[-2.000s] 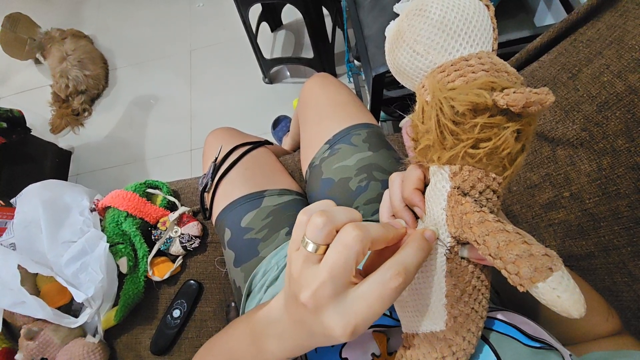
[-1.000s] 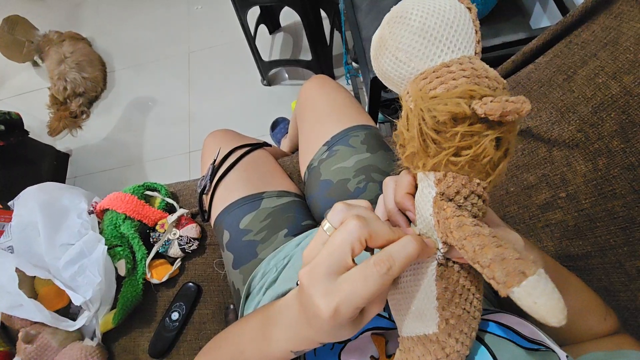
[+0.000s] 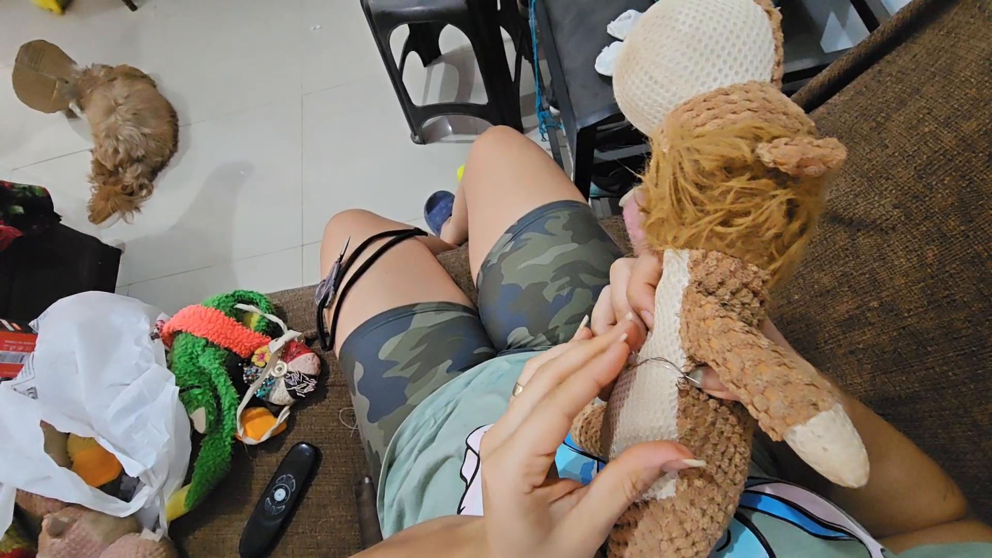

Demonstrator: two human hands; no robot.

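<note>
A brown and cream plush toy (image 3: 721,325) with shaggy tan hair lies over my lap. My right hand (image 3: 632,291) reaches around from behind it and grips its cream seam edge, one fingertip showing under the toy's arm. A thin curved strand (image 3: 663,363), needle or thread, crosses the seam between cream and brown fabric. My left hand (image 3: 554,434), with a ring, is spread beside the toy, its fingertips near my right fingers and its thumb apart over the cream panel. I cannot tell whether its fingertips touch the strand.
Small scissors (image 3: 332,277) hang on black cord around my knee. A black remote (image 3: 279,500), a green and coral knitted item (image 3: 205,372) and a white plastic bag (image 3: 101,387) lie on the brown sofa. Beyond are a black stool (image 3: 453,108) and a furry animal (image 3: 128,136) on the floor.
My left hand has opened from a pinch at the seam, its thumb now apart from its fingers. The thin curved strand now shows plainly at the seam. My right hand still grips the toy.
</note>
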